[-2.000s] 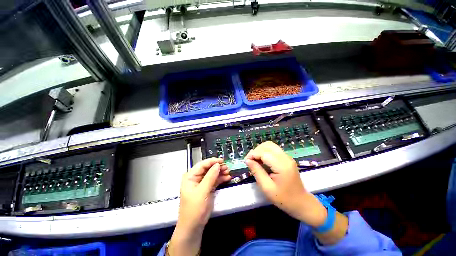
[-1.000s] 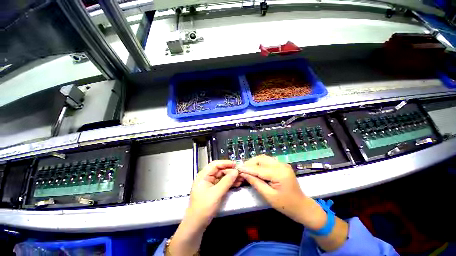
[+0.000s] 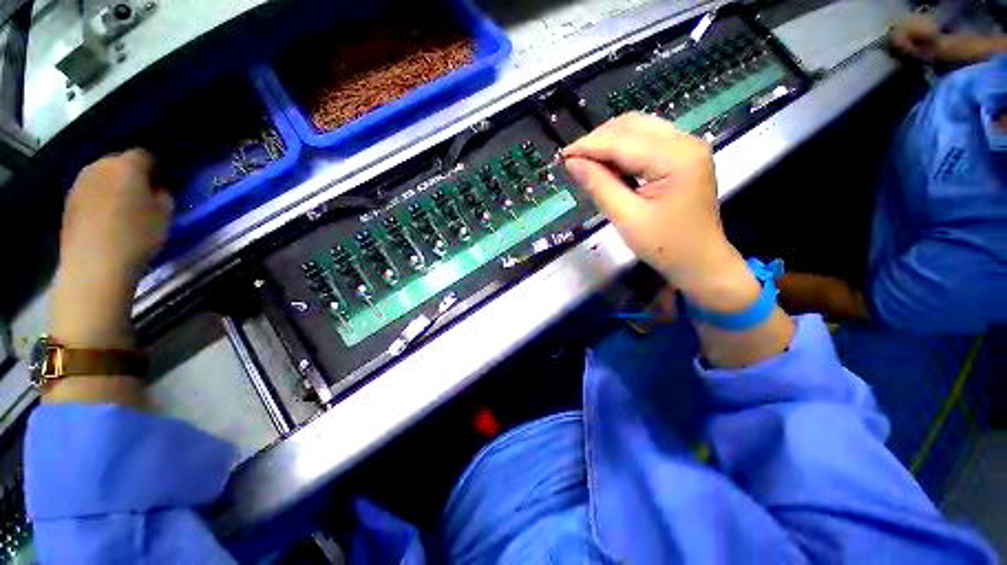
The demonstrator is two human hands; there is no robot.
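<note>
A green circuit board panel (image 3: pixel 453 248) sits in a black carrier (image 3: pixel 370 359) in front of me. My right hand (image 3: pixel 652 193), with a blue wrist strap, is above the carrier's right end, thumb and forefinger pinched; a tiny component seems to show at the fingertips. My left hand (image 3: pixel 116 221), with a gold-coloured watch, is over the left blue tray (image 3: pixel 248 193); its fingertips are partly hidden and I cannot tell if they hold anything. Thin silvery components (image 3: pixel 245 160) lie in that tray. Orange-brown components (image 3: pixel 387 83) are heaped in the right blue tray (image 3: pixel 491 50).
Another carrier with a green panel (image 3: pixel 729 99) is at the upper right. The conveyor's pale front edge (image 3: pixel 464 353) runs diagonally across. A pale plate (image 3: pixel 204 386) shows left of the near carrier. Another person's blue sleeve (image 3: pixel 950 199) and hand are at the right.
The view has turned and moved closer to the trays. My hands have parted: the left has gone to the left tray, the right to the near carrier's right end.
</note>
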